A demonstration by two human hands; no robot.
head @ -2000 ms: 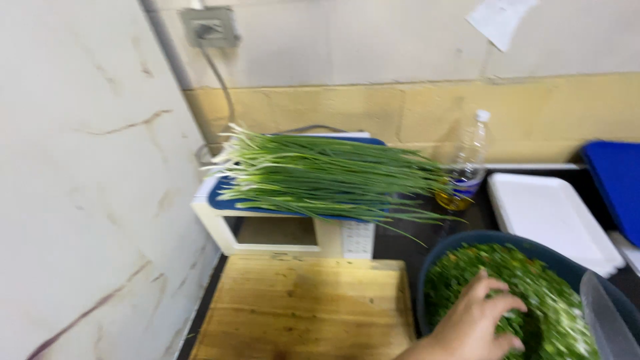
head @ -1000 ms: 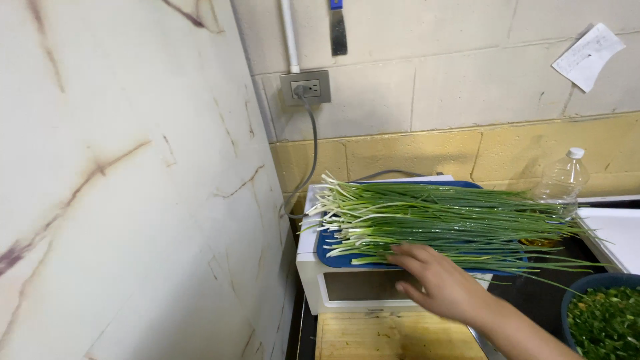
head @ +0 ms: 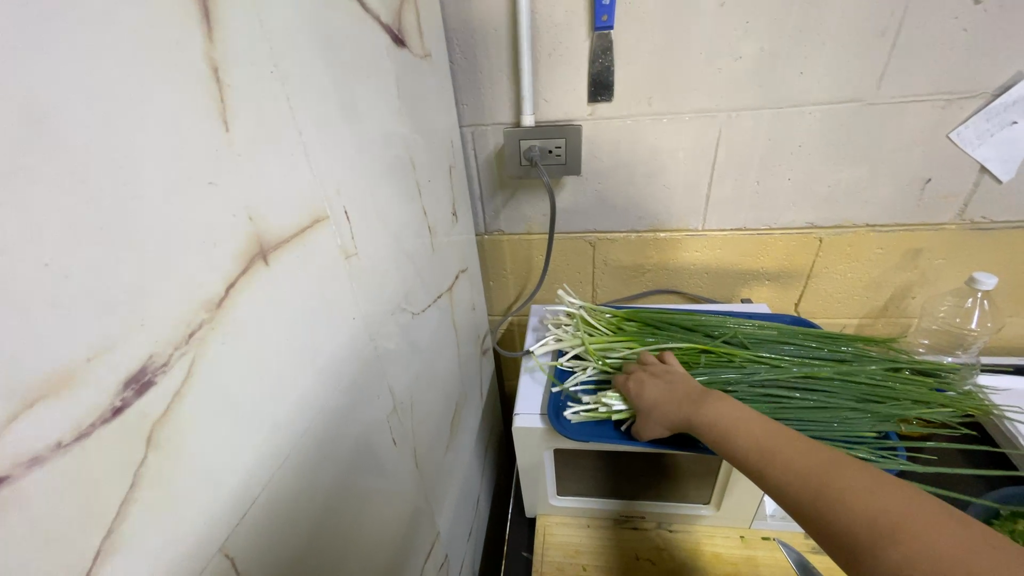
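Observation:
A large bundle of green onions (head: 800, 352) lies across a blue tray (head: 588, 428) on top of a white microwave oven (head: 536, 460). The white ends point left and the green leaves reach right past the tray's edge. My right hand (head: 660, 396) reaches in from the lower right, its fingers curled around some stems near the white ends; its fingertips are partly hidden. My left hand is out of view. At the bottom edge, a knife blade (head: 796, 558) shows over a wooden board (head: 640, 548); its handle is out of frame.
A marbled panel (head: 240, 304) stands close on the left. Behind the microwave, a cord runs to a wall outlet (head: 542, 150), below a hanging putty knife (head: 602, 64). A clear plastic bottle (head: 956, 324) stands at right. A bowl of chopped greens (head: 1012, 524) shows at lower right.
The view has swung left from the bowl, where a hand was over the chopped greens. My right hand has moved from the onions' near edge to their white ends and closed on stems.

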